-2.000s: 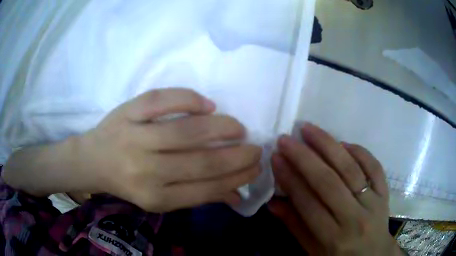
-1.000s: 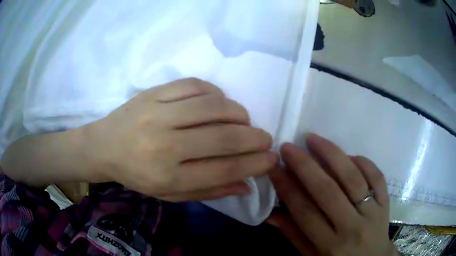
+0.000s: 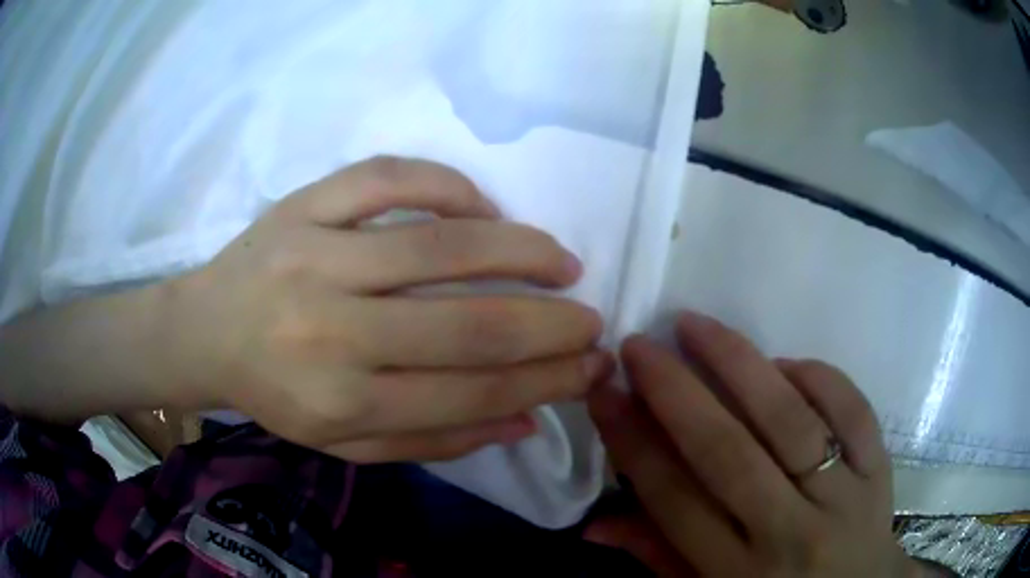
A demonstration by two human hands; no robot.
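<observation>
A large white fabric piece (image 3: 542, 192) lies over the table and hangs over its front edge towards my lap. Its folded edge (image 3: 666, 169) runs as a straight narrow strip down the right side to my fingertips. My left hand (image 3: 418, 316) lies palm down on the cloth, with its fingertips at the folded edge. My right hand (image 3: 745, 440), with a ring, grips the folded edge from the right, its fingertips touching my left ones. The thumbs are mostly hidden. A loop of the cloth hangs below my fingers.
A dark patch (image 3: 709, 88) lies beside the cloth's edge. A white scrap (image 3: 954, 164) lies on the machine bed at right. A dark curved gap crosses the table (image 3: 813, 271). A metal part (image 3: 821, 12) shows at the top edge. A silvery, yellow-rimmed item (image 3: 960, 544) is at lower right.
The folded edge and both hands have shifted slightly left and down. The left fingers have spread a little. The hanging loop of cloth reaches lower. Both hands remain at the folded edge.
</observation>
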